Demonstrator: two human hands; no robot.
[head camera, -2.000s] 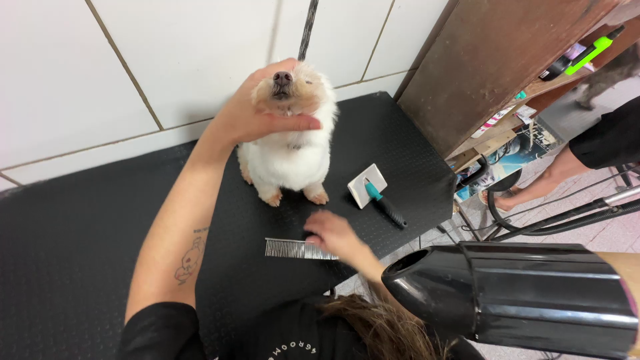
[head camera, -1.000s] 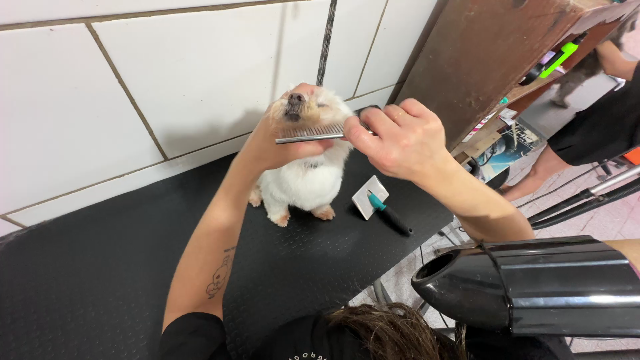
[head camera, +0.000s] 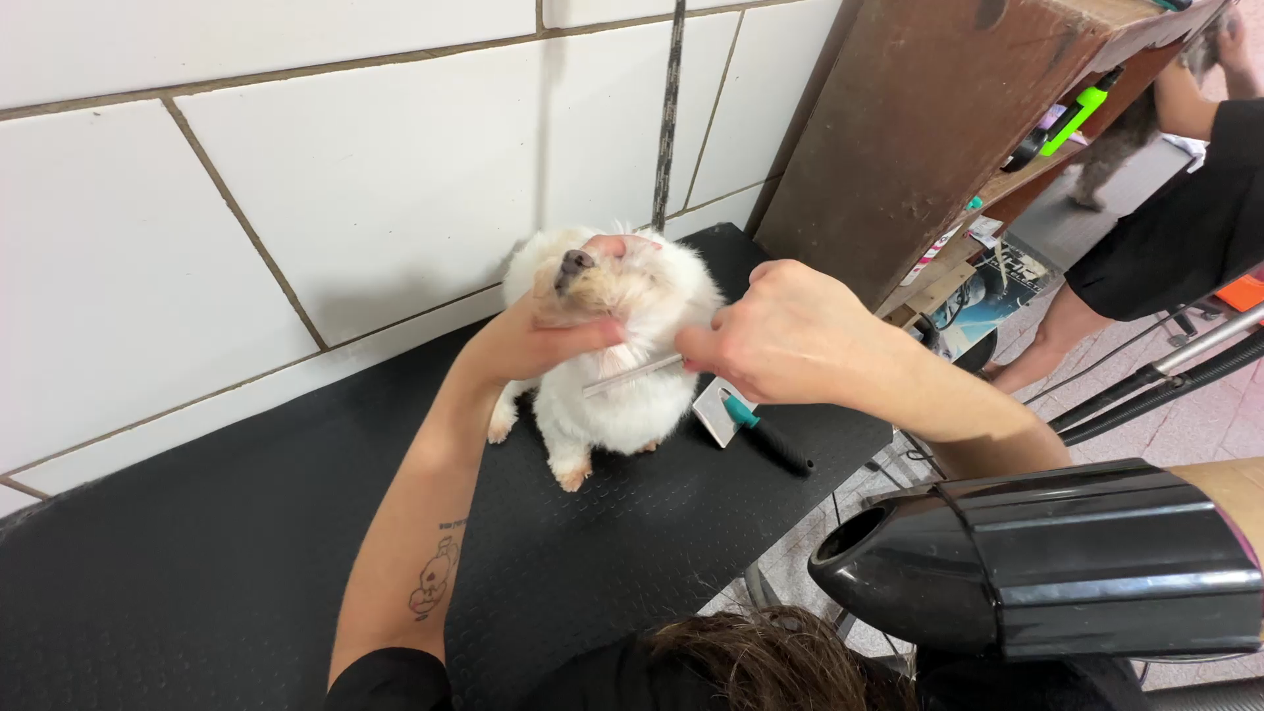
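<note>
A small white dog (head camera: 632, 405) sits on a black grooming table (head camera: 247, 533) by the tiled wall. My left hand (head camera: 533, 341) grips its muzzle and the side of its head, thumb below the jaw, the nose tipped up. My right hand (head camera: 790, 341) is closed around one end of a metal grooming comb (head camera: 632, 377), whose blurred length lies against the fur of the neck and chest. Just below that hand a slicker brush (head camera: 741, 415) with a teal and black handle lies on the table.
A black dryer nozzle (head camera: 1027, 563) juts in at lower right. Behind the dog hangs a patterned grooming strap (head camera: 670, 118). A brown wooden shelf unit (head camera: 889, 128) stands to the right, and beyond it a person in black (head camera: 1165, 227) is near a grey dog (head camera: 1111, 148).
My right hand first reached to the comb on the table, then held it at the dog's chin. Now the comb is lower, at the neck and chest, and the dog's head is turned left.
</note>
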